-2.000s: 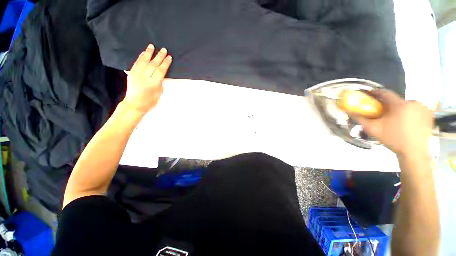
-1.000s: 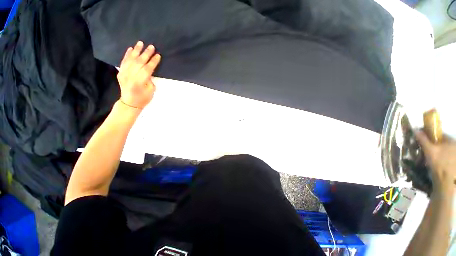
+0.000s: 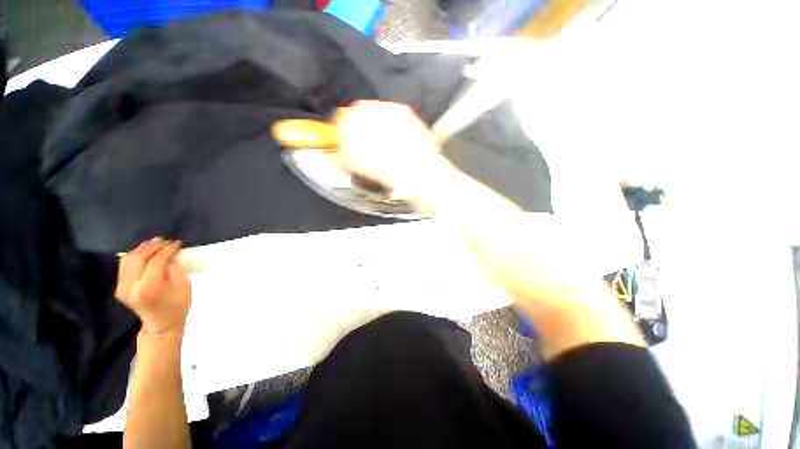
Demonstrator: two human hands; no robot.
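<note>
A black garment (image 3: pixel 237 193) lies spread over the white pressing board (image 3: pixel 289 289). My right hand (image 3: pixel 382 140) is blurred and closed round the orange-tan handle of the steam iron (image 3: pixel 342 188). The iron is over the middle of the garment, close to its near edge; whether it touches the cloth is hard to tell. My left hand (image 3: pixel 156 285) is at the garment's near left corner, fingers curled at the edge. Whether it pinches the cloth cannot be seen clearly.
Crumpled black cloth (image 3: pixel 44 307) hangs at the left. Yellow-handled snips (image 3: pixel 621 285) and a small grey box (image 3: pixel 647 292) lie at the right. Blue items show beyond the board and below it. A yellow warning label (image 3: pixel 746 426) is at the lower right.
The iron in my right hand has moved from the board's right end leftward onto the garment. My left hand's fingers, spread flat before, are now curled at the edge. The view has shifted.
</note>
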